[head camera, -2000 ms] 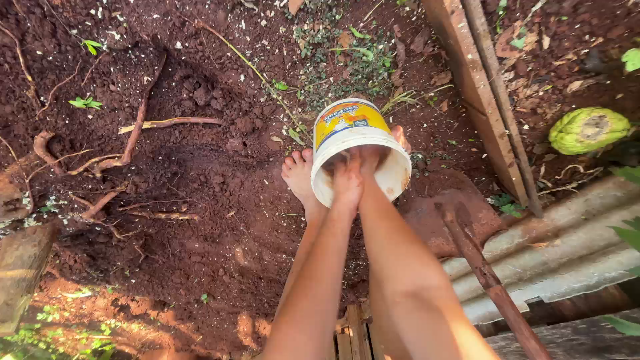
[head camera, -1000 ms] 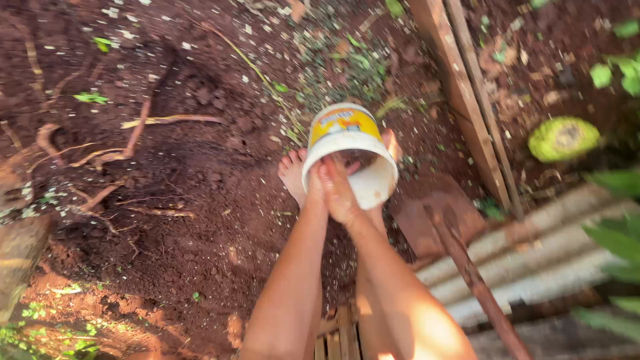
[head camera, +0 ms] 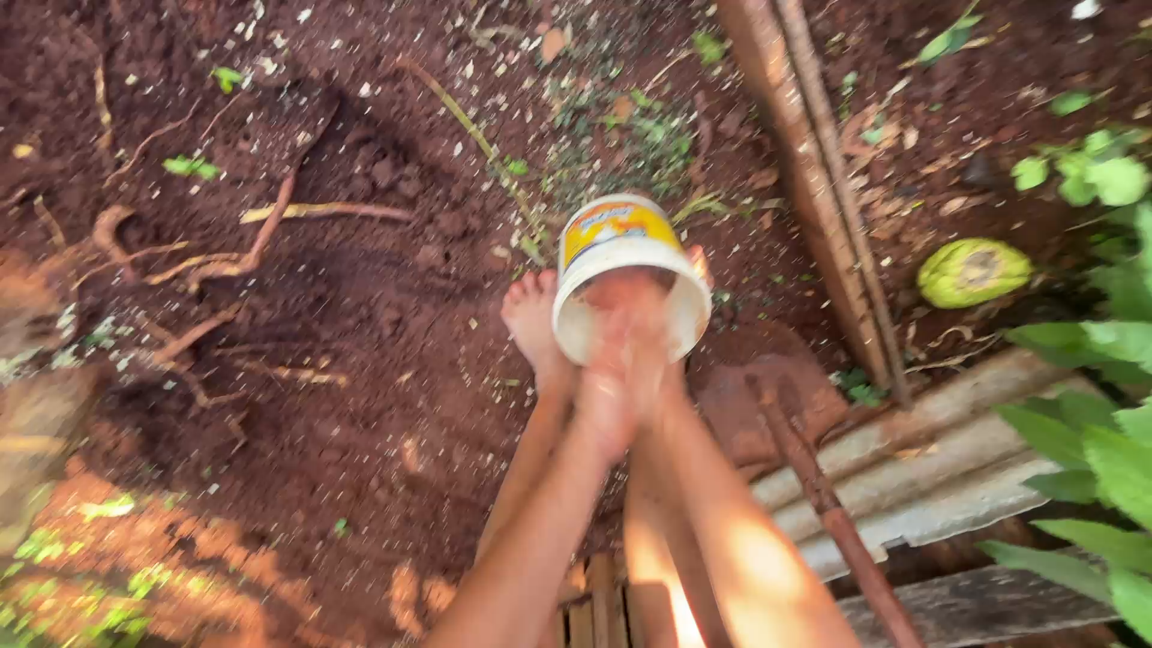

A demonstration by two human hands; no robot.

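Observation:
A white plastic bucket (head camera: 569, 310) with a yellow label lies tilted at my feet, its open mouth toward me. Both hands reach into that mouth, close together and blurred. My left hand (head camera: 612, 360) and my right hand (head camera: 650, 355) overlap there, so which hand is which is hard to tell. The fingers are partly hidden inside the bucket, and whether they hold anything cannot be seen. One bare foot (head camera: 533, 315) stands left of the bucket; toes of the other show at its right edge.
Reddish soil with exposed roots (head camera: 261, 243) spreads at left. A shovel (head camera: 828, 504) lies at right, beside corrugated metal sheets (head camera: 954, 450). Wooden boards (head camera: 810, 180) run above them, near a green chayote-like fruit (head camera: 974, 272). Leaves (head camera: 1125, 477) hang at the right edge; wooden slats (head camera: 605, 598) are below.
The hands stay at the bucket's mouth throughout, with their overlap and finger positions shifting. The bucket remains tilted between the feet.

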